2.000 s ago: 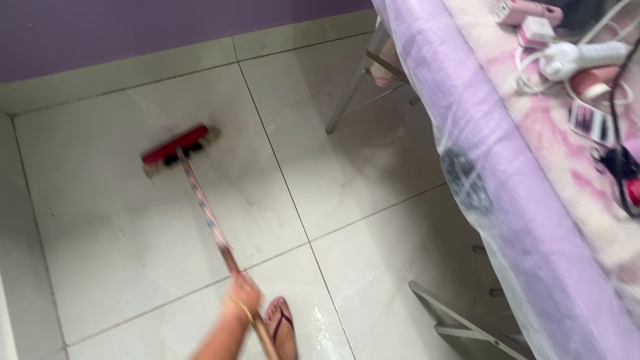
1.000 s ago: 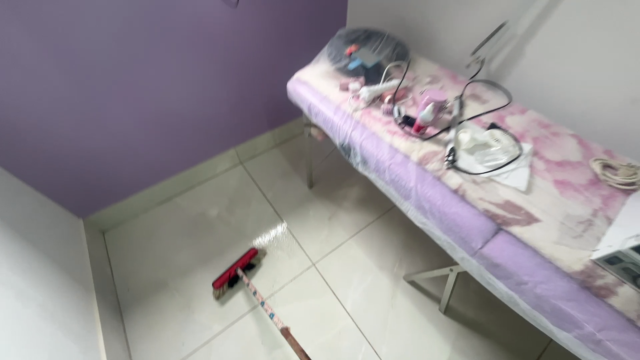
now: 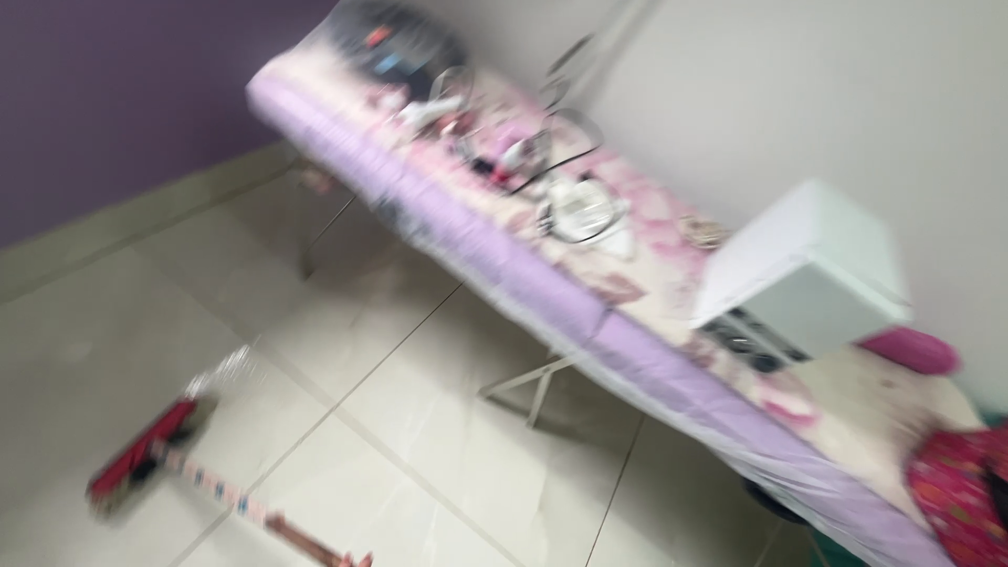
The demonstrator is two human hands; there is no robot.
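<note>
A push broom lies slanted at the lower left, its red head [image 3: 142, 449] with pale bristles against the tiled floor. Its patterned handle [image 3: 236, 498] runs down to the right and turns brown near the bottom edge. Only the fingertips of what appears to be my left hand [image 3: 357, 561] show there, closed around the handle; the rest of the hand is cut off. My right hand is out of view. The picture is blurred.
A long padded bed [image 3: 512, 268] with a lilac side and plastic cover stands diagonally on metal legs [image 3: 543, 378]. On it are corded devices [image 3: 512, 157], a white box-shaped appliance [image 3: 819, 276], a pink object [image 3: 913, 350] and red patterned cloth [image 3: 961, 480]. A purple wall [image 3: 118, 102] rises at left.
The view has swung up and right along the bed, bringing the white appliance and red cloth into sight. The hand on the handle, fully seen earliest, now shows only fingertips.
</note>
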